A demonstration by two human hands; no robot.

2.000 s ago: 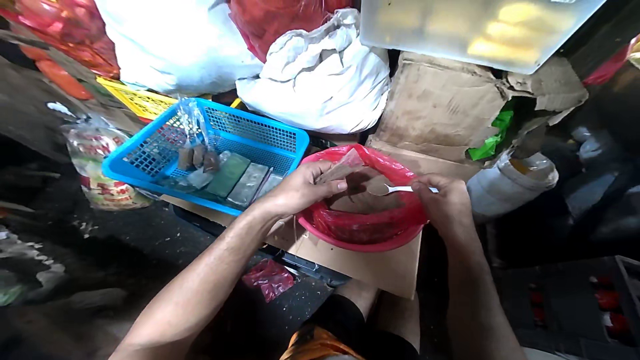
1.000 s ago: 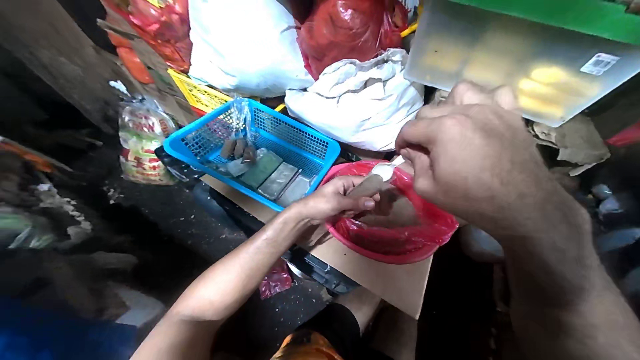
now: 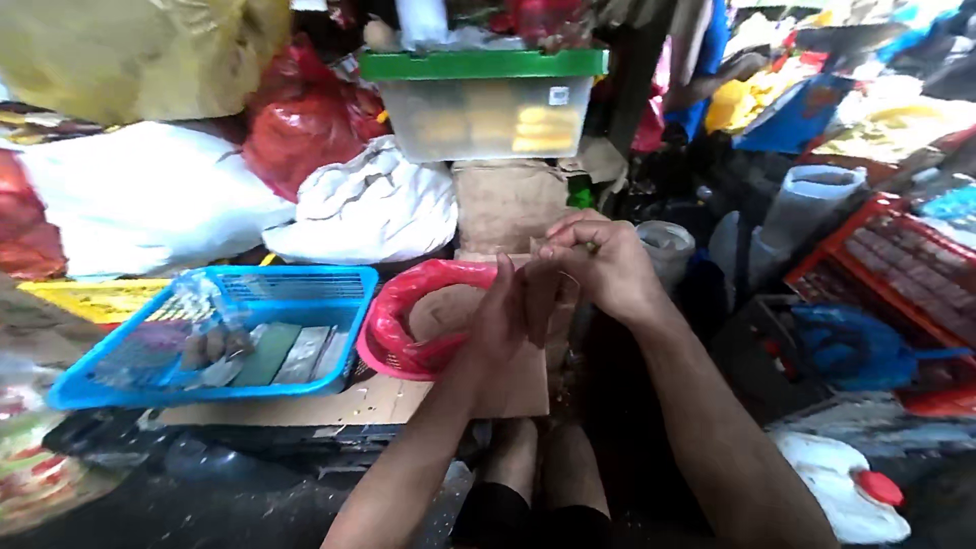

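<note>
Between my hands is a small plastic bag of brown powder [image 3: 541, 297], to the right of a pink plastic basket [image 3: 393, 364]. My left hand [image 3: 499, 309] holds the bag's side, while the fingers of my right hand [image 3: 591, 255] pinch its upper end. The pink basket is lined with a red plastic bag [image 3: 396, 305] that holds brown powder [image 3: 446, 311]. Left of it, a blue plastic basket [image 3: 206, 393] contains several small filled packets and a green flat pack [image 3: 267, 354]. No spoon can be made out now.
A cardboard sheet [image 3: 366, 404] lies under the baskets. Behind stand a white sack [image 3: 374, 206], a red bag [image 3: 305, 122] and a clear bin with a green lid [image 3: 488, 114]. At the right are a white bucket [image 3: 665, 244], a red crate [image 3: 877, 252] and a white jug [image 3: 831, 480].
Both hands have moved from over the pink basket to its right side, with the small bag between them. The white spoon seen earlier no longer shows. The view has shifted right and up.
</note>
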